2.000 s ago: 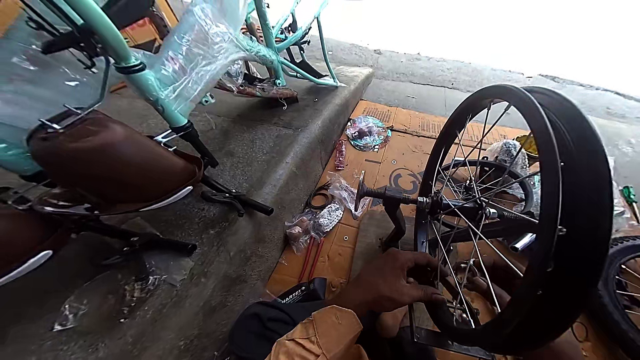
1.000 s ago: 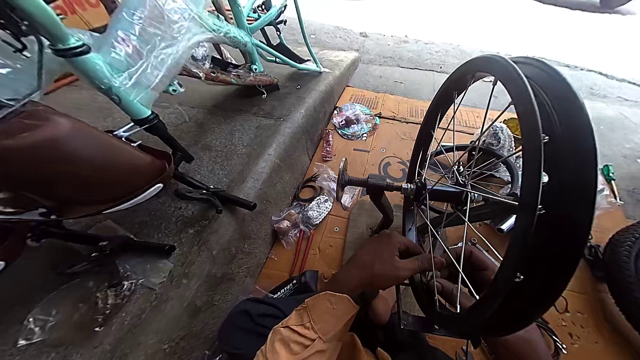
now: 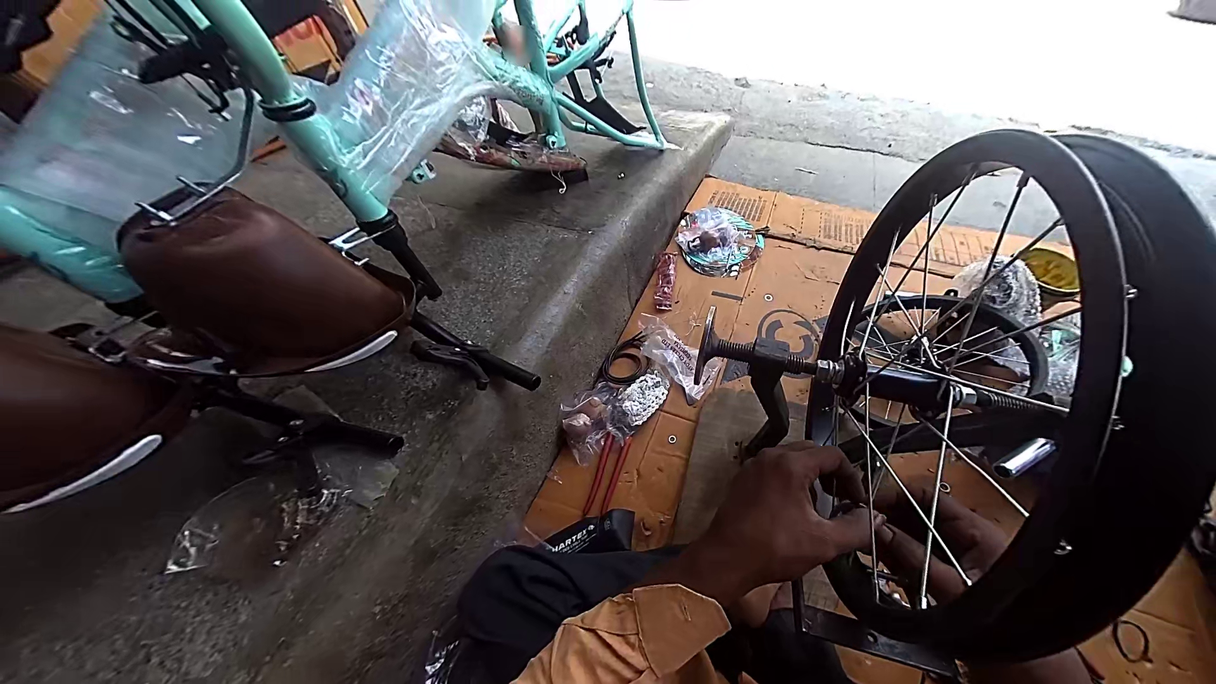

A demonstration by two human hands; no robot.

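A black bicycle wheel rim (image 3: 1092,399) with metal spokes (image 3: 940,465) stands upright, its black hub (image 3: 898,385) held in a metal truing stand (image 3: 774,389). On the near side of the spokes, my left hand (image 3: 788,513) has its thumb and forefinger together at a spoke low on the wheel. My right hand (image 3: 936,541) reaches in from behind the spokes, its fingertips close to those of my left. What lies between the fingertips is too small to tell. Part of my right hand is hidden by the rim and spokes.
Flattened cardboard (image 3: 798,275) underlies bagged parts (image 3: 617,408), red rods (image 3: 605,475), a coiled cable bundle (image 3: 720,240) and another wheel behind. A concrete step (image 3: 608,275) runs along the left, bearing mint-green bicycle frames (image 3: 318,157) and brown bags (image 3: 256,280). A yellow-filled tin (image 3: 1050,274) stands behind the rim.
Both hands stay at the lower spokes throughout, with small finger shifts. The spokes stand at different angles than before. The view has shifted a little.
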